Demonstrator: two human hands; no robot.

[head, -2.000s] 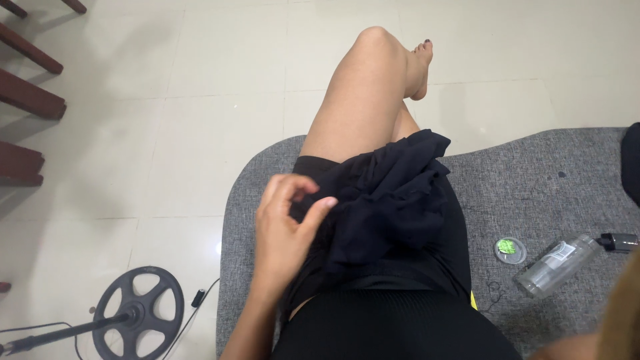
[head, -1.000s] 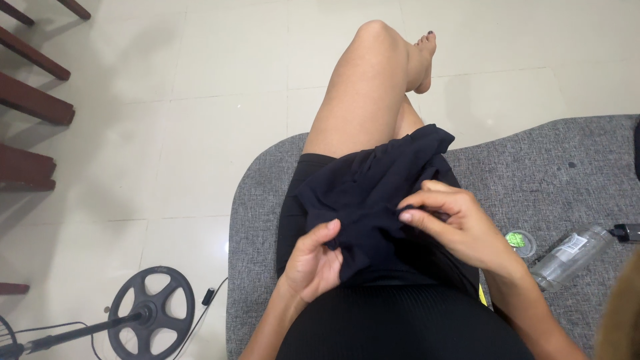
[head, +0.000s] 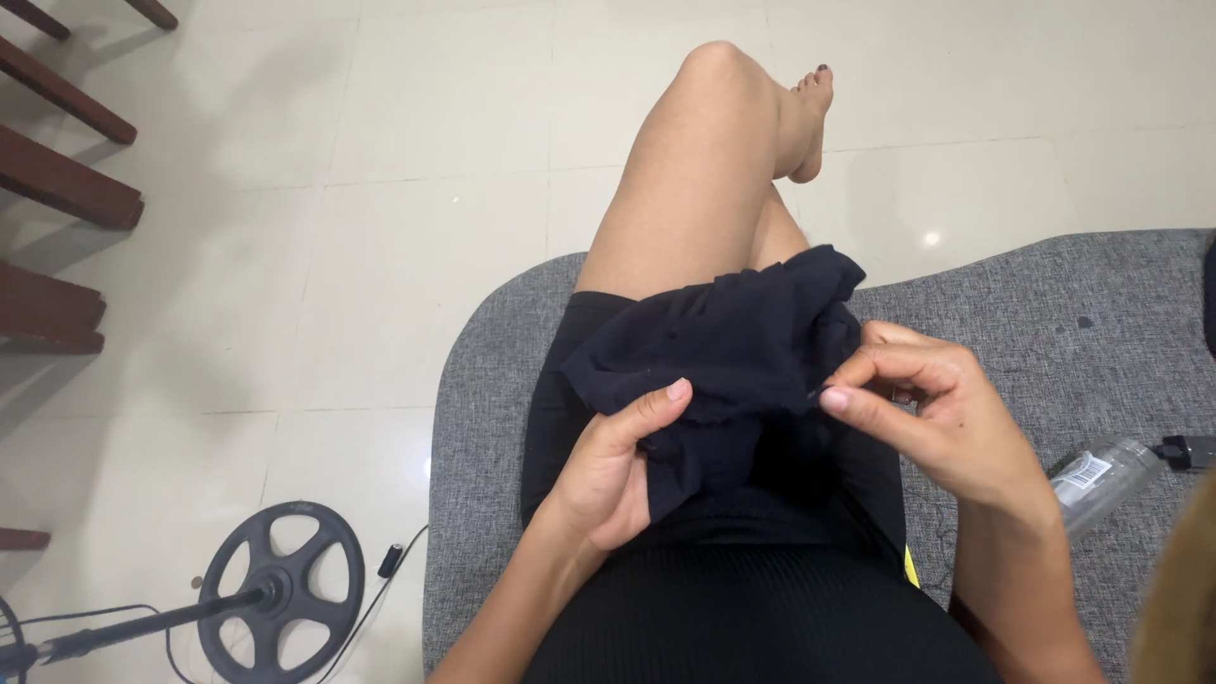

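Note:
A crumpled dark navy cloth [head: 722,342] lies over my lap, above black shorts. My left hand [head: 617,465] grips its near left edge, thumb on top and the fingers hidden beneath the fabric. At the cloth's right side, my right hand [head: 912,408] has thumb and index finger pinched together at the edge. Something tiny and dark shows at that fingertip pinch; whether it is thread, a needle or fabric I cannot tell.
I sit on a grey upholstered seat [head: 494,399]. A clear plastic bottle [head: 1107,484] with a label lies at the right, near a black object [head: 1187,452]. A stand with a round black base [head: 282,594] and a cable are on the tiled floor at lower left; dark wooden legs [head: 66,180] stand upper left.
My right hand, not on the cloth two seconds ago, came onto it and has since moved to its right edge. My left hand has gone from hovering with curled fingers to holding the near edge.

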